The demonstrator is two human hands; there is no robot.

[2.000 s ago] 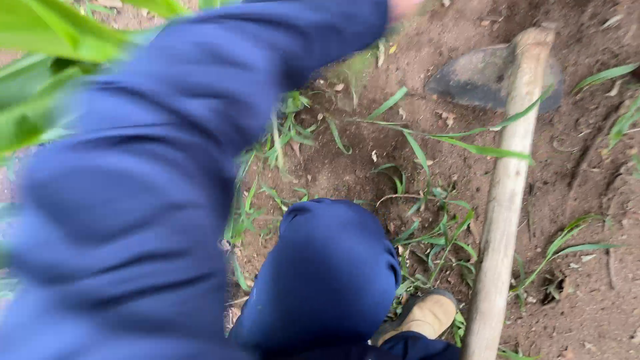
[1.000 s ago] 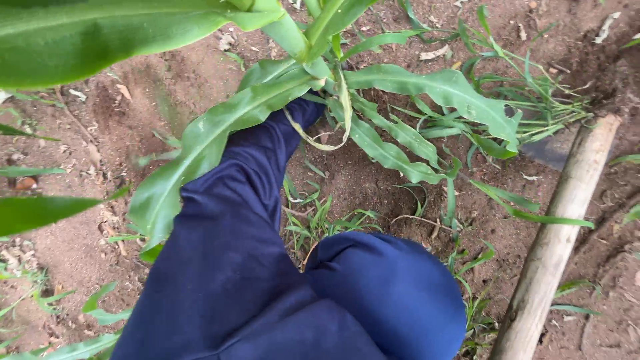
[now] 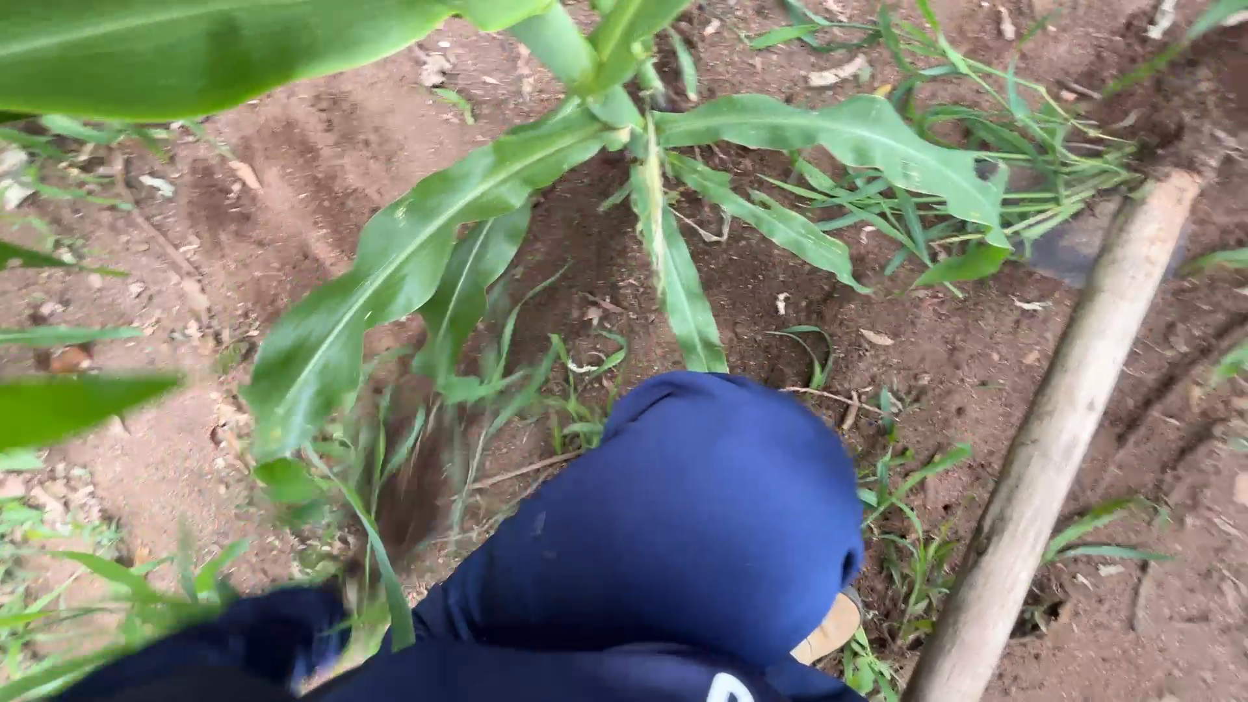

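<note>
At the lower left, a blurred dark blue sleeve [image 3: 244, 639] reaches in beside green grass blades [image 3: 380, 546] and a brown blur of loose soil. My left hand cannot be made out at its end, so its hold is unclear. My right hand is out of view. A young maize plant [image 3: 609, 102] stands above my bent, blue-clad knee [image 3: 731, 497], its long wavy leaves spread to both sides. On the right lies a hoe, its wooden handle [image 3: 1053, 429] slanting up to a partly hidden metal blade [image 3: 1072, 244].
Pulled-looking grass [image 3: 1033, 175] lies in a heap against the hoe's blade. Small weeds [image 3: 916, 546] grow between my knee and the handle. A broad leaf [image 3: 214, 49] hangs close across the upper left. Part of a tan shoe [image 3: 829, 629] shows under the knee.
The blue sleeve, which reached up to the maize plant's base a second ago, has moved down to the lower left. The hoe still lies on the right.
</note>
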